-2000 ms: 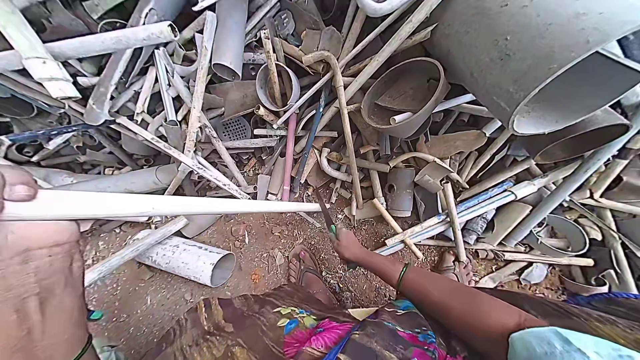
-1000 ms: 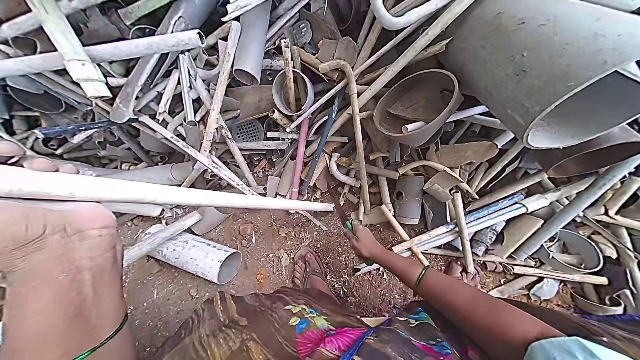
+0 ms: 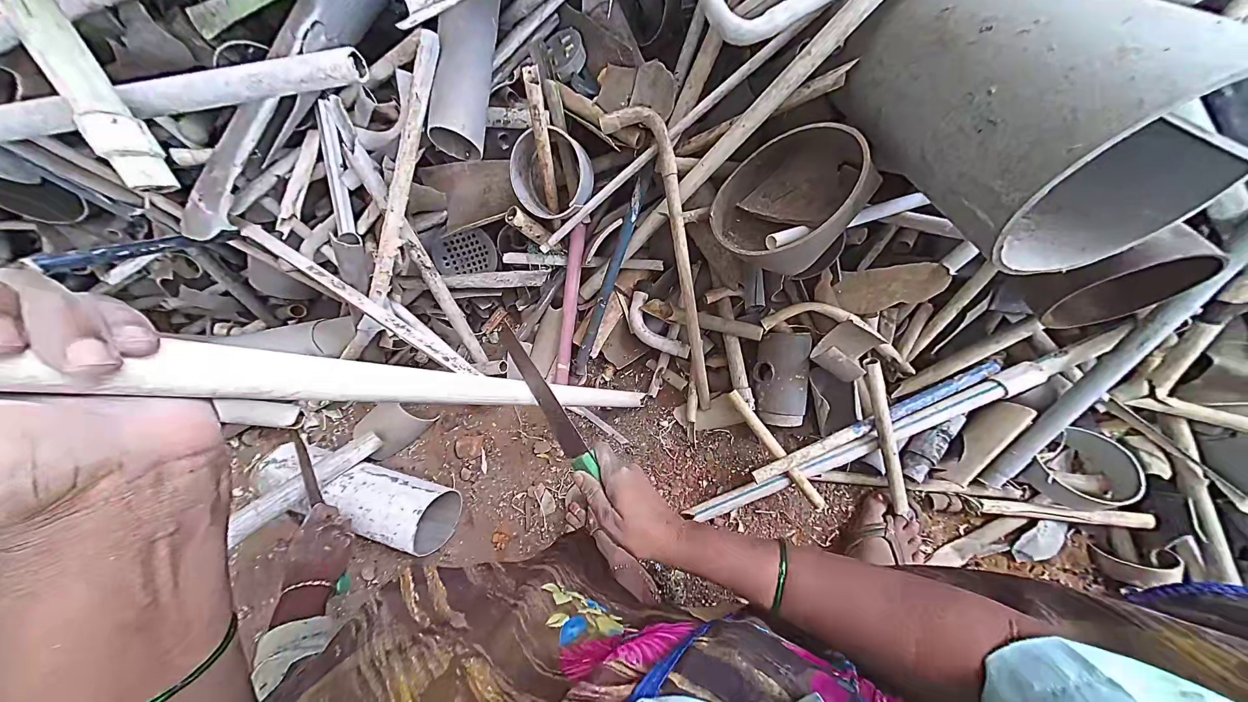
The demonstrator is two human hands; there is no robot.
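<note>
A long white plastic pipe (image 3: 370,375) runs across from the left edge, tapering to its far end above the ground. My left hand (image 3: 88,370), close to the camera at the left, is closed around its near part. My right hand (image 3: 624,502) grips the green handle of a knife (image 3: 546,400) with a long, dark, rust-brown blade. The blade lies across the pipe near its thin end, point upward; whether it touches the pipe cannot be told.
A heap of scrap plastic pipes (image 3: 400,195) fills the upper view, with a wide grey pipe (image 3: 1033,107) at right. A white pipe piece (image 3: 405,507) lies on the soil. Beside it, a co-worker's hand (image 3: 322,546) holds a dark blade. Sandalled feet (image 3: 882,531) stand below the heap.
The knife in my right hand now crosses the pipe, where before its blade was near the pipe's far tip. A co-worker's hand with a blade has come into view at lower left.
</note>
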